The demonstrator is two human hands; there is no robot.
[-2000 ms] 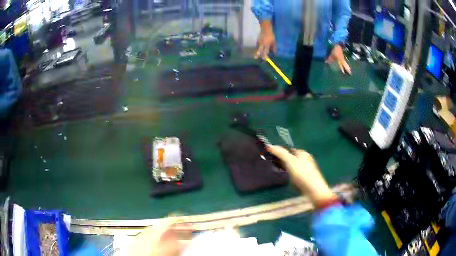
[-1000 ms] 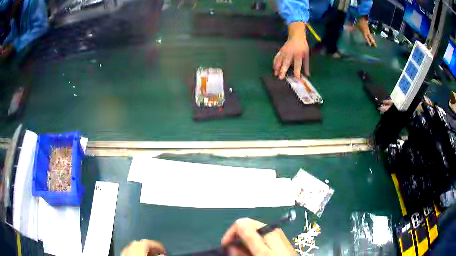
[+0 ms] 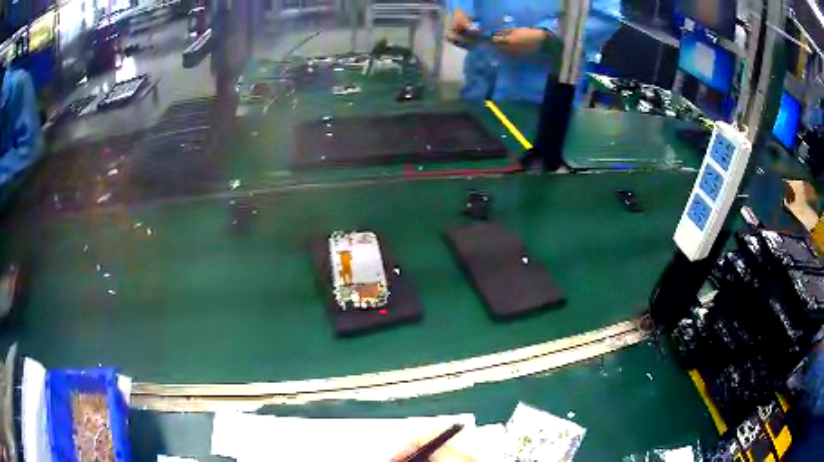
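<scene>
My right hand (image 3: 452,448) is cut off by the bottom edge, low in the middle, partly over the white sheets (image 3: 298,435). It is small and blurred, and closed on a dark pen-like tool (image 3: 439,441) that slants up to the right. My left hand is out of the picture. Beyond the pale rail, an open phone unit (image 3: 366,268) lies on a black foam pad (image 3: 397,309), with an orange strip on its white middle and a red spot near its lower end. What lies under my hand is hidden.
A second black foam pad (image 3: 506,271) lies to the right. The pale rail (image 3: 388,371) crosses in front. A blue parts bin (image 3: 60,411) is lower left. A clear bag (image 3: 542,435), white power strip (image 3: 713,189) and black-and-yellow items (image 3: 761,433) are right. A person in blue stands opposite.
The view has tilted up since a second ago. The other person's hand has left the right foam pad, and the phone unit there is gone. My left hand has left the picture.
</scene>
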